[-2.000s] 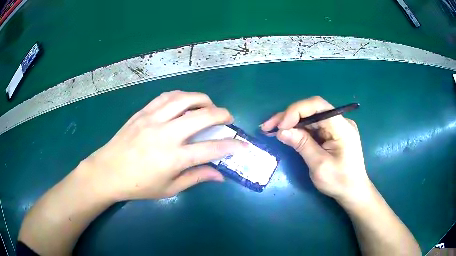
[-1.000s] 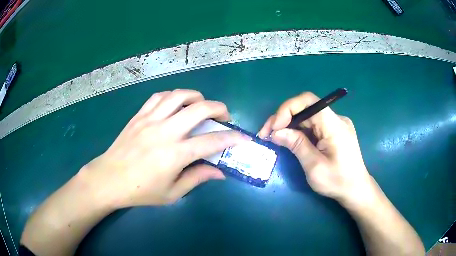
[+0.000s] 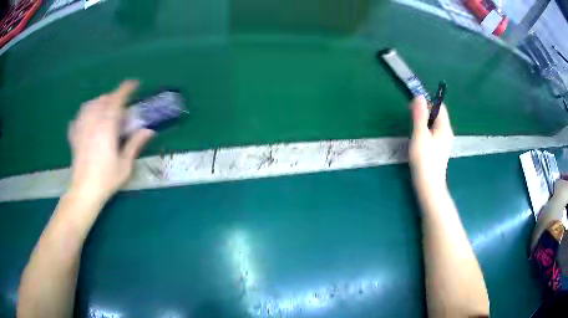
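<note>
My left hand (image 3: 103, 140) is over the far green surface at the left, blurred, with thumb and fingers around the near end of a phone unit (image 3: 158, 110). The unit's speckled end points right. My right hand (image 3: 430, 133) is at the far right. Its fingers touch the near end of a second phone unit (image 3: 403, 71), which has a pale end away from me and a speckled end by the fingers. The same hand holds the black tweezers (image 3: 438, 104), pointing up. The tweezer tips are hidden.
A scuffed pale metal strip (image 3: 268, 161) crosses under both forearms. The near green worktop (image 3: 280, 230) shows glare. At the right edge are another person's arm (image 3: 548, 217) and white printed sheets (image 3: 537, 179). Red items (image 3: 489, 16) lie at the far right; red trays (image 3: 17, 20) show at far left.
Both hands have moved forward and apart, past the metal strip. The phone unit has gone from the near worktop with the left hand. The right hand is now at another unit. The view has shifted.
</note>
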